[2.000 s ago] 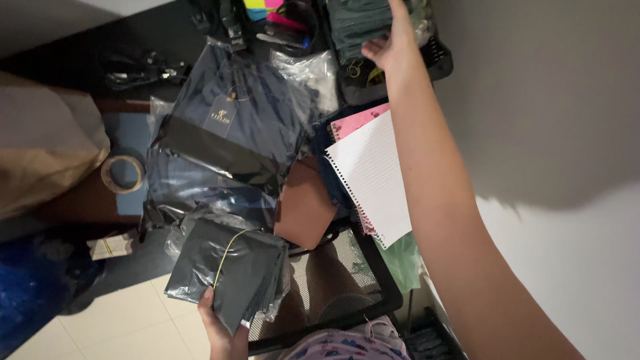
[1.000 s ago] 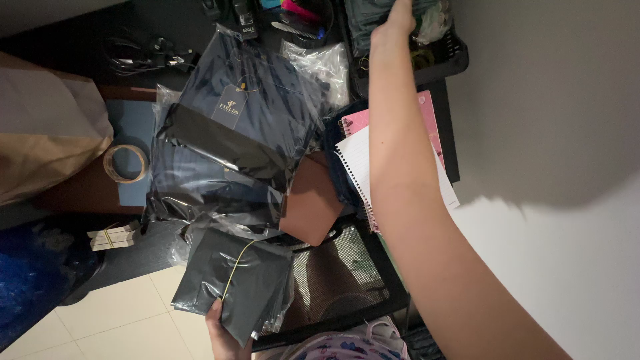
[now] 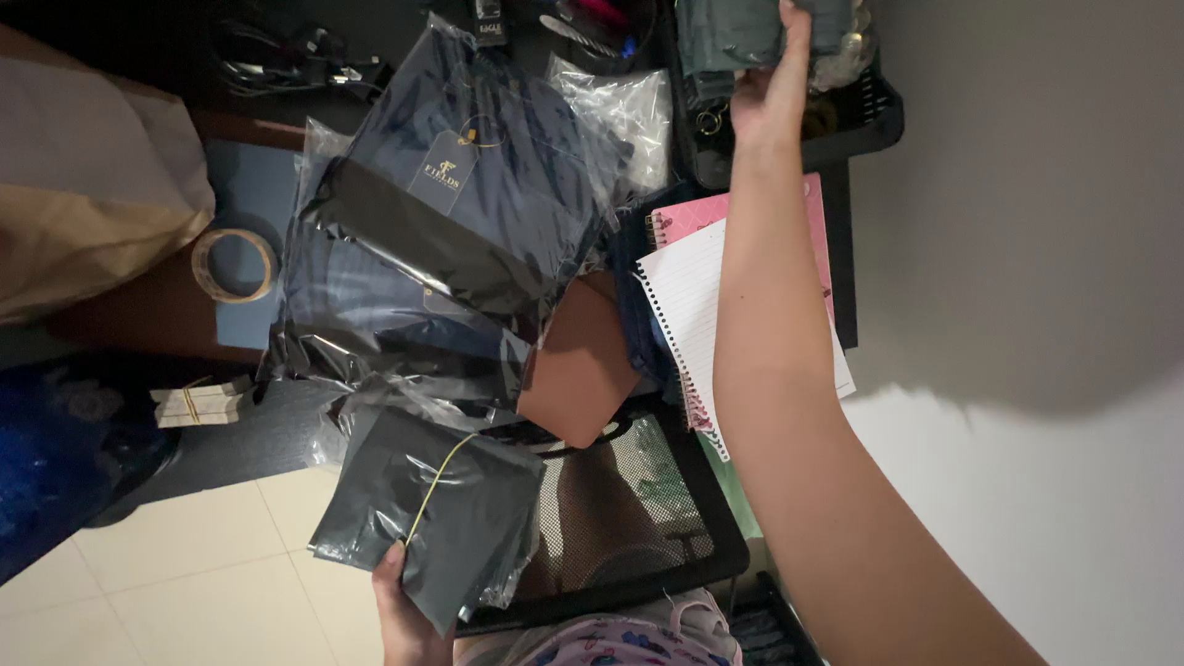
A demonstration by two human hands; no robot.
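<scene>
At the lower left my left hand (image 3: 407, 592) grips a stack of dark grey plastic bags (image 3: 430, 509), a yellow rubber band round it and the thumb on top. My right hand (image 3: 770, 88) reaches to the top right, onto folded dark grey-green plastic packs (image 3: 721, 37) in a black plastic basket (image 3: 879, 125); its fingers are partly hidden, so its hold is unclear. Between the arms lie dark blue garments in clear plastic bags (image 3: 518, 176), bearing a hang tag (image 3: 444, 173). A brown card piece (image 3: 578, 370) pokes out beside them.
Left of the garments are a tape roll (image 3: 234, 265), a brown paper bag (image 3: 92, 185), a banded paper bundle (image 3: 199, 403) and black cables (image 3: 296, 65). A lined spiral sheet (image 3: 689, 305) and pink notebook (image 3: 814, 213) lie under my right forearm. A black mesh chair (image 3: 629, 499) stands below.
My right hand stays at the basket, its forearm now more upright across the notebook than two seconds ago. My left hand still holds the banded stack. The view has shifted a little.
</scene>
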